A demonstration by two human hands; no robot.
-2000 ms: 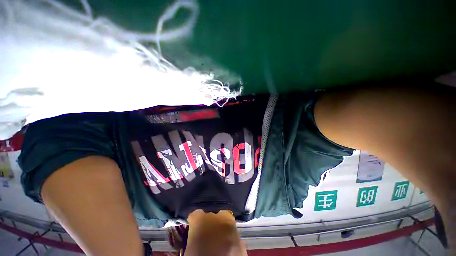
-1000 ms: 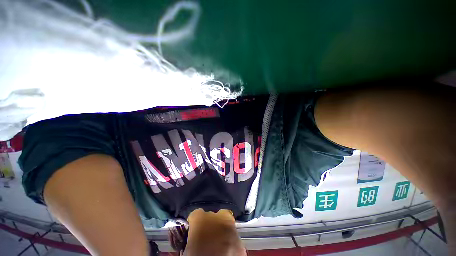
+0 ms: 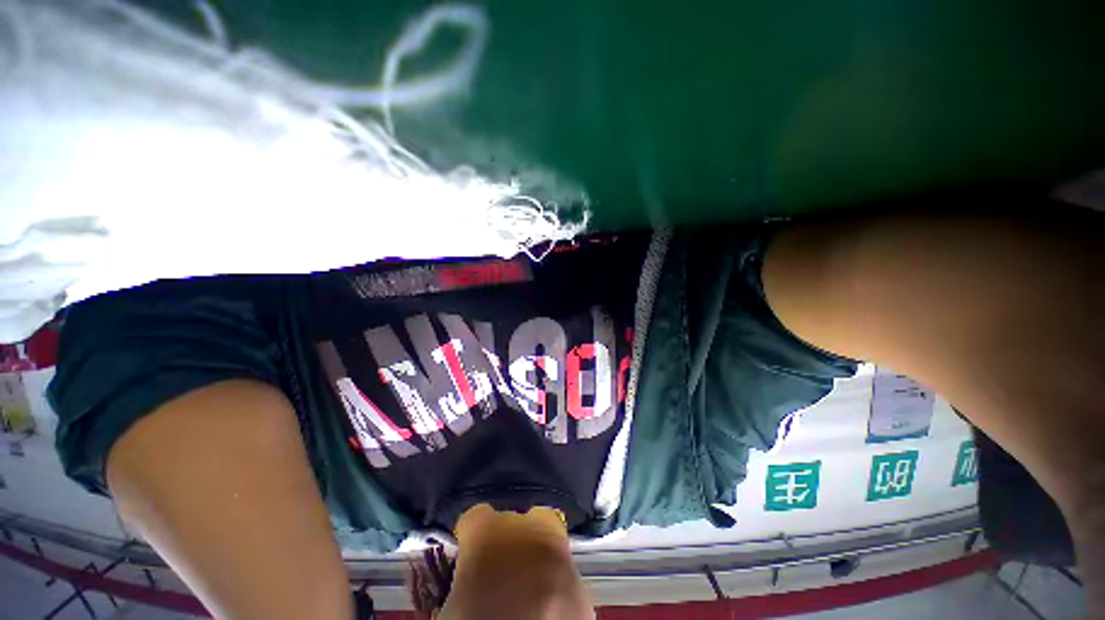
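Note:
A large, overexposed white fabric piece (image 3: 242, 182) fills the upper left. Its frayed edge ends in tangled white threads near the middle, and one loose thread loops upward. It lies against a smooth green surface (image 3: 776, 97) that runs across the top of the view. The view is upside down. No hand is visible; my left hand and my right hand are not in the picture. Whether any hand touches the fabric is hidden.
A person in a black lettered shirt (image 3: 485, 388) and open dark green top faces the camera. Bare arms show left (image 3: 230, 497) and right (image 3: 945, 315). Behind are a white wall, green character signs (image 3: 793, 486), a red rail (image 3: 776, 603) and a dark shape (image 3: 1024, 509) at lower right.
A dark shape has appeared behind the arm at the lower right and covers part of the signs and rail. The white fabric and its threads have not visibly moved.

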